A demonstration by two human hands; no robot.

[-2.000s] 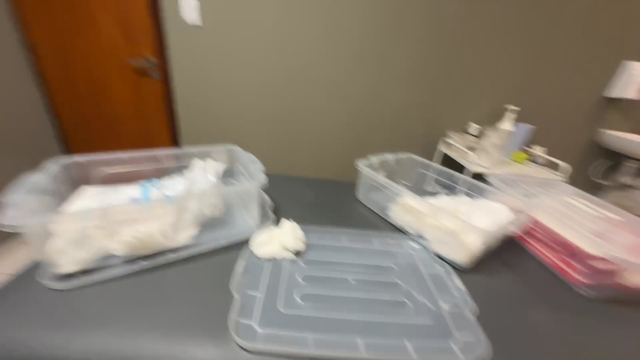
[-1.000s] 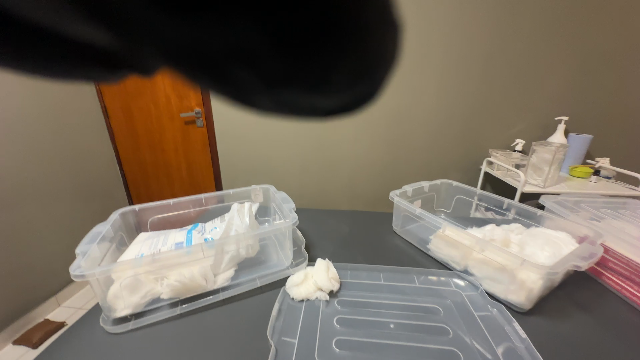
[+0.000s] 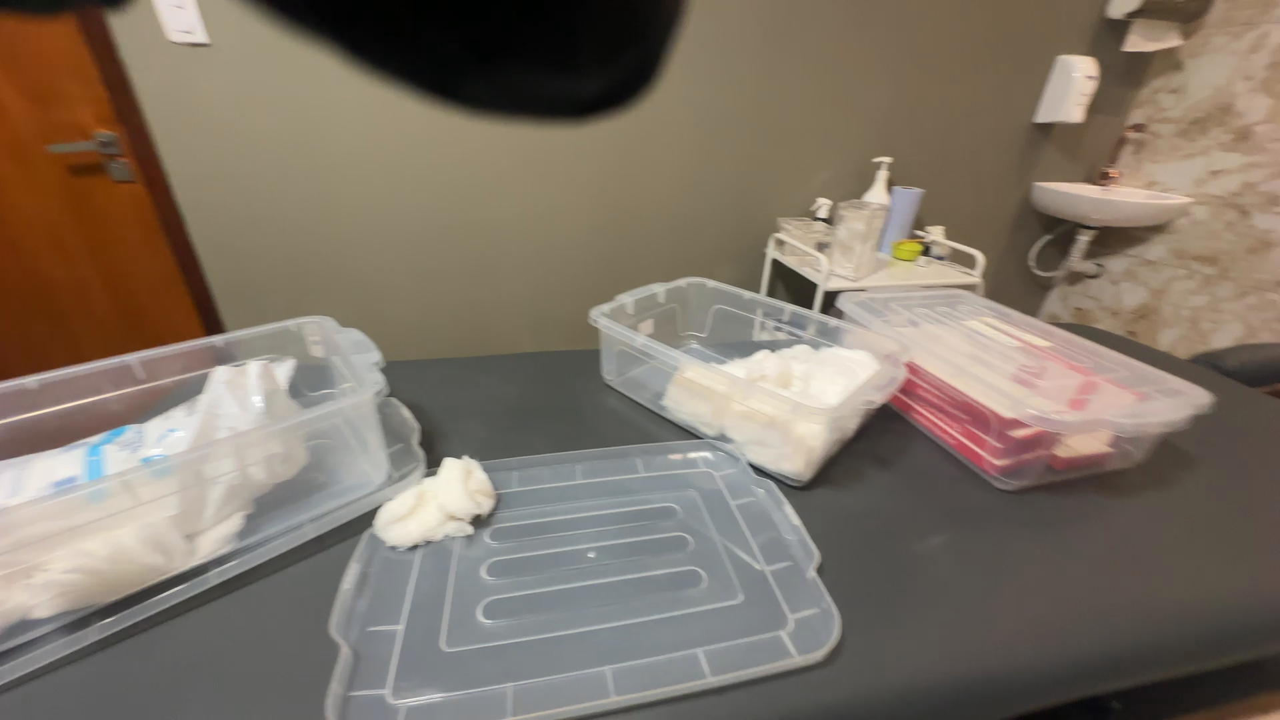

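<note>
Neither of my hands can be made out; a dark blurred shape (image 3: 520, 50) covers part of the top edge. On the dark padded table (image 3: 960, 580) lies a clear plastic lid (image 3: 600, 620), with a crumpled white gauze wad (image 3: 437, 503) on its back left corner. Left of it, an open clear plastic bin (image 3: 345, 440) holds white gauze-like material (image 3: 110, 560) and a white and blue plastic package (image 3: 120, 455); another lid shows under this bin. Behind the lid to the right, a second open clear bin (image 3: 640, 370) contains folded white material (image 3: 800, 380).
At the right, a lidded clear bin (image 3: 1165, 405) holds red and white items (image 3: 980, 420). Beyond the table stand a white trolley (image 3: 880, 282) with a pump bottle (image 3: 880, 182), and a wall sink (image 3: 1110, 203). A wooden door (image 3: 80, 230) is at the far left.
The view has swung to the right, bringing the sink into sight. The dark shape, absent in the earliest frame, covers the top in the later two. The bins and gauze wad keep their places.
</note>
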